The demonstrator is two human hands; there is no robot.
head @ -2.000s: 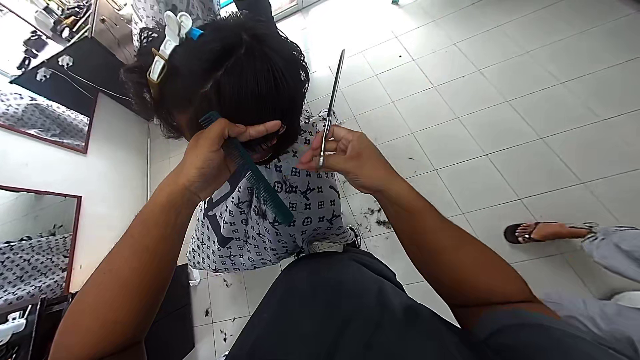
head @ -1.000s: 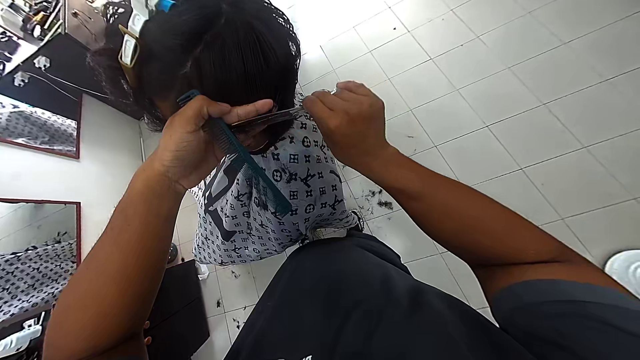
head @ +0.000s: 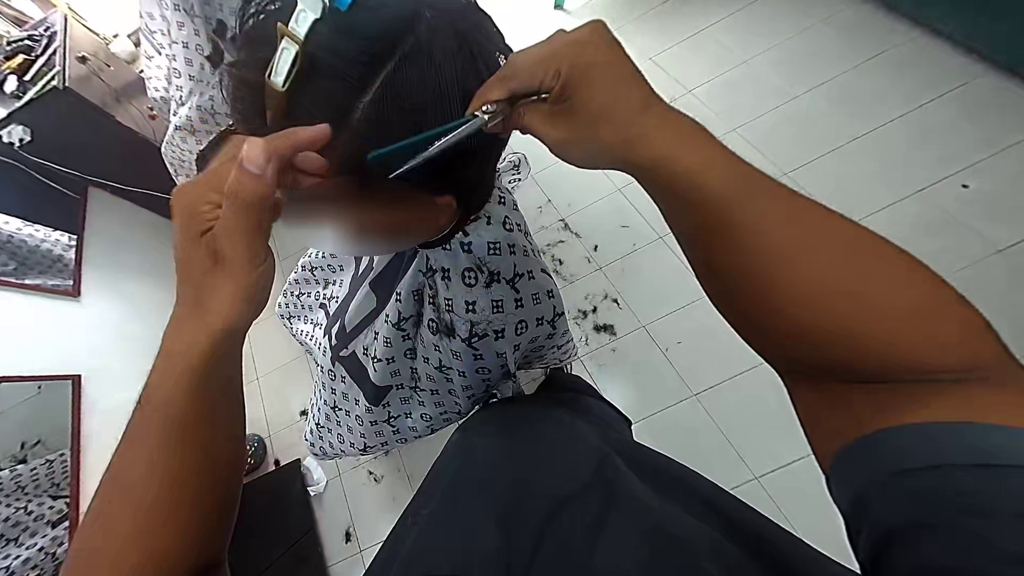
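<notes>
The hair scissors point(head: 445, 146) and the teal comb point(head: 416, 139) lie side by side against a seated person's dark wet hair point(head: 424, 56), both held in my right hand point(head: 572, 96). Their tips point left, towards the front of the head. My left hand point(head: 228, 216) is raised at the front of the head, with its fingers bent and apart and nothing seen in them. A white and brown hair clip point(head: 284, 62) sits in the hair. Over the person's body hangs a white patterned cape point(head: 472, 320) with cut hair on it.
Cut hair point(head: 600, 316) lies on the tiled floor point(head: 696, 352). At the upper left stands a counter point(head: 108, 76) with tools and a cable. Red-framed mirrors point(head: 80, 448) are on the left wall. A dark cabinet point(head: 276, 524) is at the lower left.
The comb, earlier in my left hand, is now in my right hand with the scissors. My right hand was at the hair ends and is now higher beside the head.
</notes>
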